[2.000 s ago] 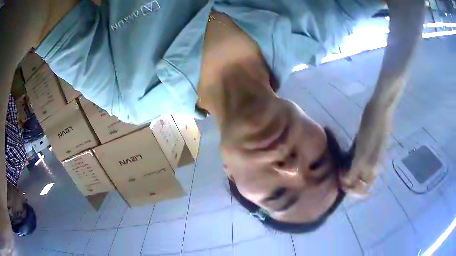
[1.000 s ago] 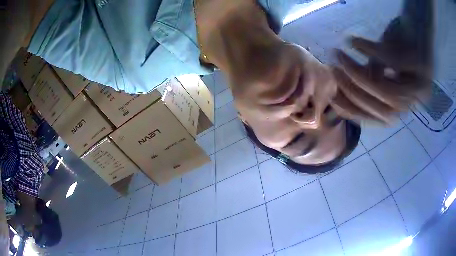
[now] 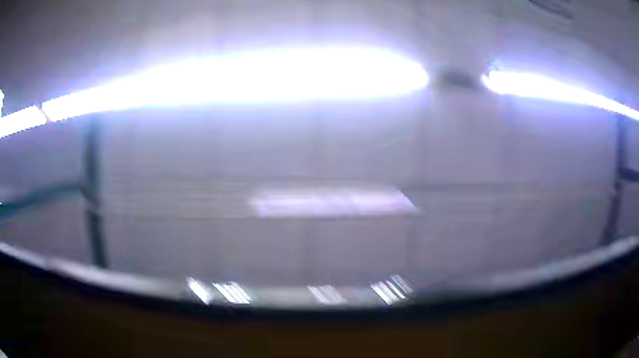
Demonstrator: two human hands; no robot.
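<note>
Neither of my hands is in view. No held or worked-on object shows. The picture is strongly blurred. A long bright light [image 3: 280, 77] crosses the upper part, with a second bright light [image 3: 553, 89] to its right. Below them is a pale grey panelled surface, apparently the ceiling [image 3: 364, 147], with a whitish blurred rectangle [image 3: 333, 202] near the middle.
A dark upright bar [image 3: 93, 196] stands at the left, and another dark bar [image 3: 616, 189] at the right. Several small bright streaks [image 3: 231, 291] lie low in the picture. A dark brown blurred area [image 3: 315, 335], not identifiable, fills the bottom.
The view has swung away from the upside-down person, the stacked cartons and the tiled surface. The lights and pale panels now fill it, and the raised hand near the face is gone.
</note>
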